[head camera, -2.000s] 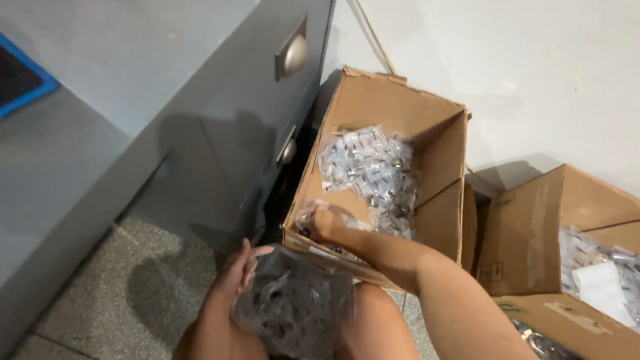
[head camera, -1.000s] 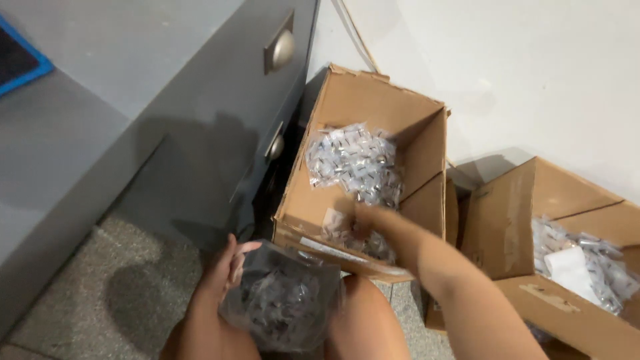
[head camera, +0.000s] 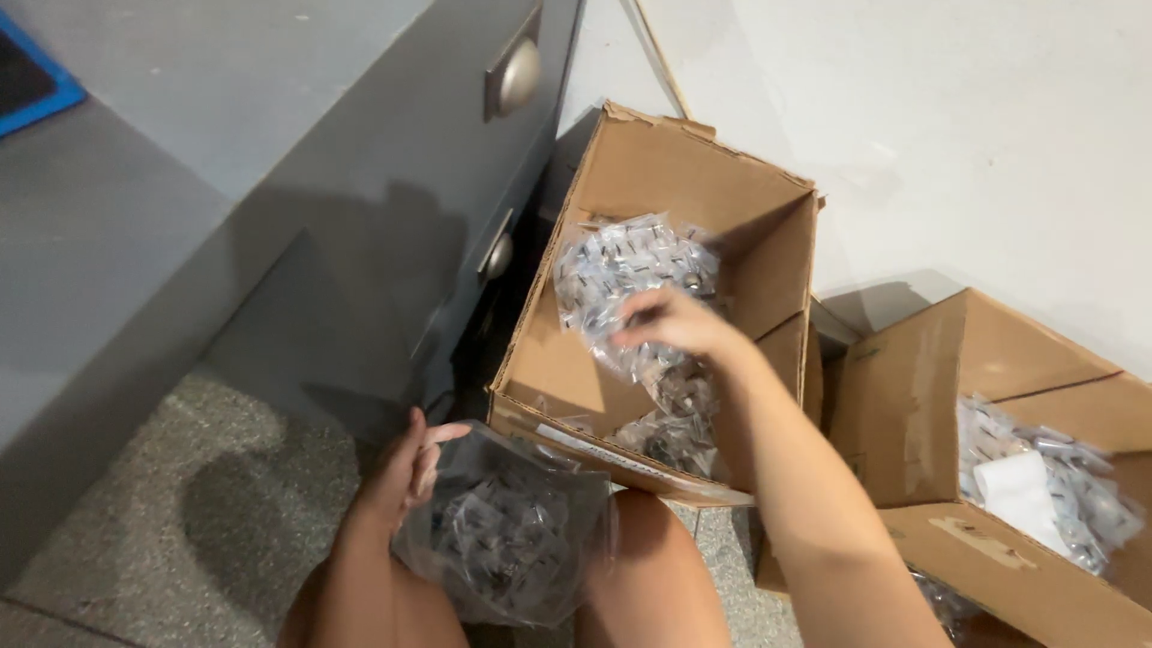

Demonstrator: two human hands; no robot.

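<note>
My left hand (head camera: 430, 454) grips the edge of a clear plastic bag (head camera: 508, 540), which rests between my thighs and holds many small clear packets. Over the heap of small clear plastic packets (head camera: 630, 256) in the open cardboard box (head camera: 549, 360) is my right hand (head camera: 657, 319), blurred, its fingers apart and curved. Nothing can be made out between those fingers. The packets hold small dark or metallic parts, too small to name. More of them lie along the box's near right corner.
Another cardboard box (head camera: 900, 405) at the right holds similar packets and a white piece (head camera: 1021, 504). Below its edge more packets (head camera: 940, 598) show. A grey cabinet with a metal pull (head camera: 517, 76) stands at the left, and a white wall (head camera: 972, 117) is behind the boxes.
My right hand has moved from the near end of the box to the main heap farther back. My left hand stays at the clear bag's edge.
</note>
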